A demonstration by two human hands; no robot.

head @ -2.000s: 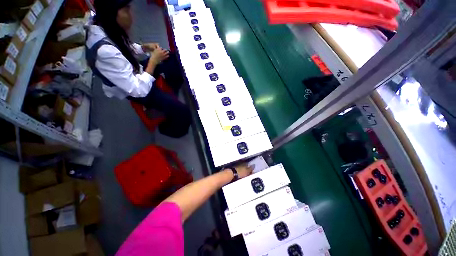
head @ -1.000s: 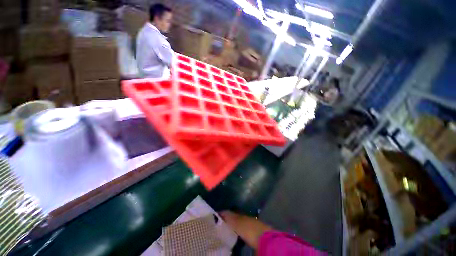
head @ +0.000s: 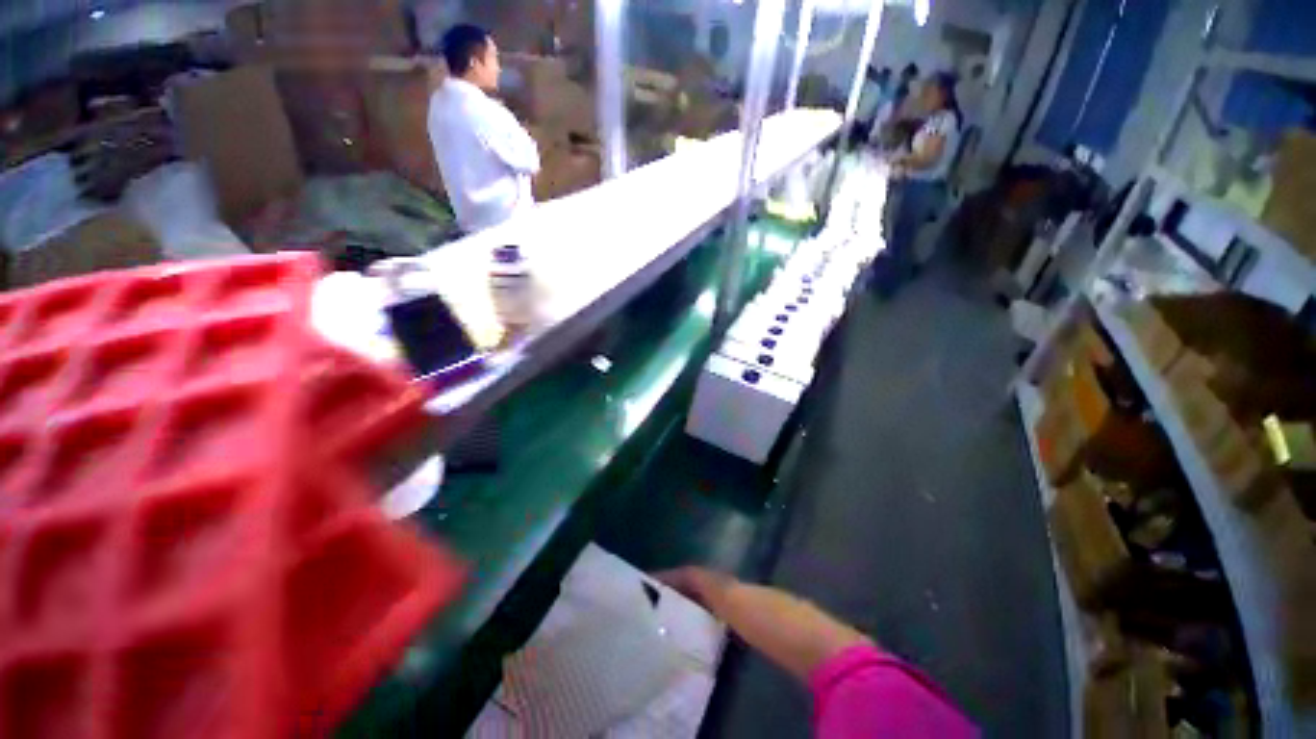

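Observation:
My right hand point(head: 696, 583) is small and blurred at the end of a pink-sleeved arm from the lower right. It is at the upper right edge of a white box-like thing point(head: 676, 667) at the bottom centre; whether the fingers grip it cannot be told. A pale, finely gridded patch point(head: 589, 657) shows on this white thing. My left hand is not in view.
Large red blister trays point(head: 188, 491) fill the left, above the green belt point(head: 577, 477). White watch boxes point(head: 751, 412) stand in a row farther along. A white bench point(head: 621, 246) runs behind. People stand beyond. Carton shelving point(head: 1111, 477) is on the right.
The view has swung round from the seated coworker and near box row. Since a second ago, the red trays have shifted left and look larger. My right arm stays near the white thing.

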